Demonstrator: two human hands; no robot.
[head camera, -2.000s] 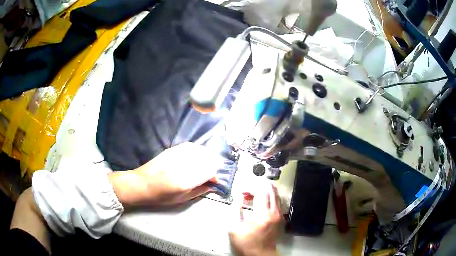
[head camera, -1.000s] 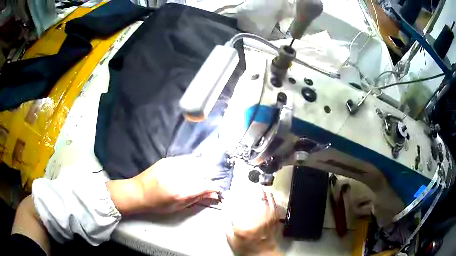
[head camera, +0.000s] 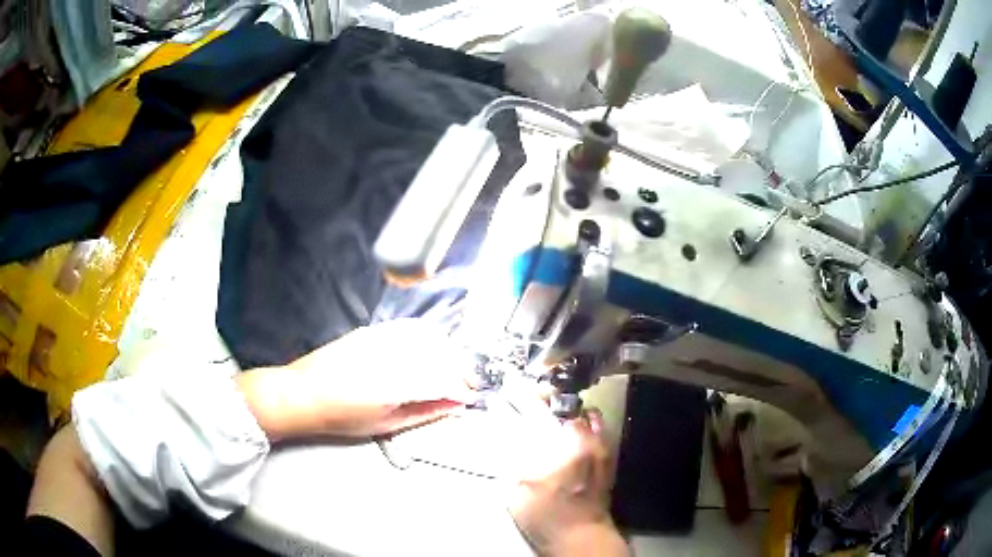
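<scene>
A dark garment panel (head camera: 337, 185) lies creased on the white table, its near end running under my left hand toward the needle area (head camera: 495, 375). My left hand (head camera: 359, 381) rests palm down over that end, its fingers washed out by glare beside the presser foot; its grip is unclear. My right hand (head camera: 566, 473) is just right of the needle area, fingers bent toward it and overexposed; I cannot tell if it holds anything. The white machine head (head camera: 707, 261) with a blue stripe stands at right. A white lamp (head camera: 435, 201) hangs over the panel.
A black phone (head camera: 658, 457) lies under the machine arm, with a red-handled tool (head camera: 731, 462) beside it. Dark cloth strips (head camera: 163, 109) lie on a yellow taped bundle (head camera: 141, 229) at left. A knob-topped post (head camera: 636, 49) rises behind the head.
The view has shifted, so the machine appears further left. The folded cloth edge seen beside the needle no longer shows there. My right hand has turned, its fingers closer to the needle area.
</scene>
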